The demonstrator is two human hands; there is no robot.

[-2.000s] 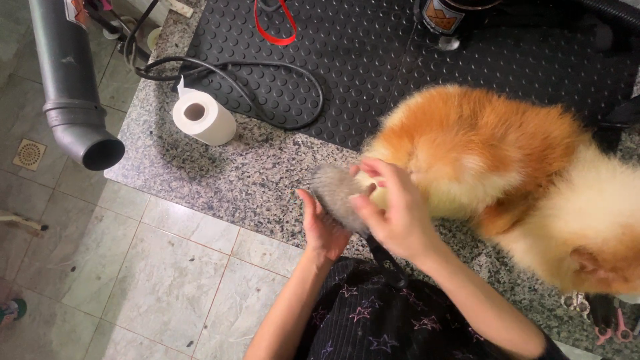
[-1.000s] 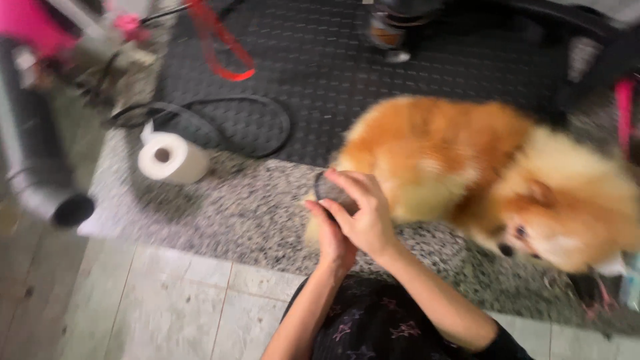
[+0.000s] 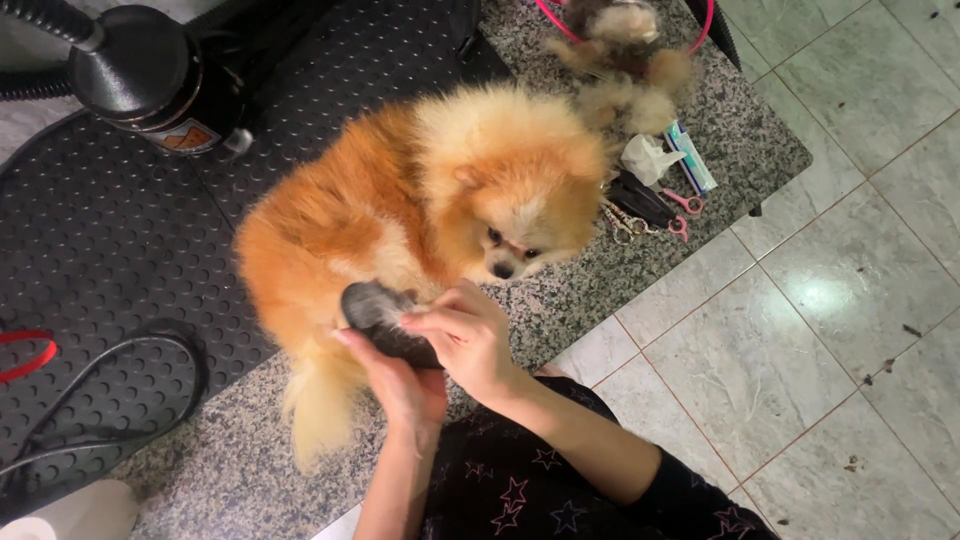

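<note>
My left hand (image 3: 401,382) holds a dark oval grooming brush (image 3: 390,330) with its bristle side up and pale hair caught in it. With thumb and fingertips, my right hand (image 3: 469,334) pinches some of that hair over the bristles. Just beyond both hands an orange and cream Pomeranian dog (image 3: 352,202) lies on the table, its head turned toward me and its tail at the table's near edge. The brush is close to the dog's flank; whether they touch I cannot tell.
On the granite table (image 3: 720,135) lie pink-handled scissors (image 3: 679,214), a black case (image 3: 641,199), a tube (image 3: 690,157), a crumpled tissue (image 3: 649,159) and loose fur (image 3: 630,75). A black dryer (image 3: 142,82) stands on the rubber mat (image 3: 67,225) near a cable (image 3: 112,349). Lower left is a paper roll (image 3: 82,514).
The view has swung right. The dog's head, turned away at first, now faces my hands. The gray hair on the brush looks smaller than in the earliest frame.
</note>
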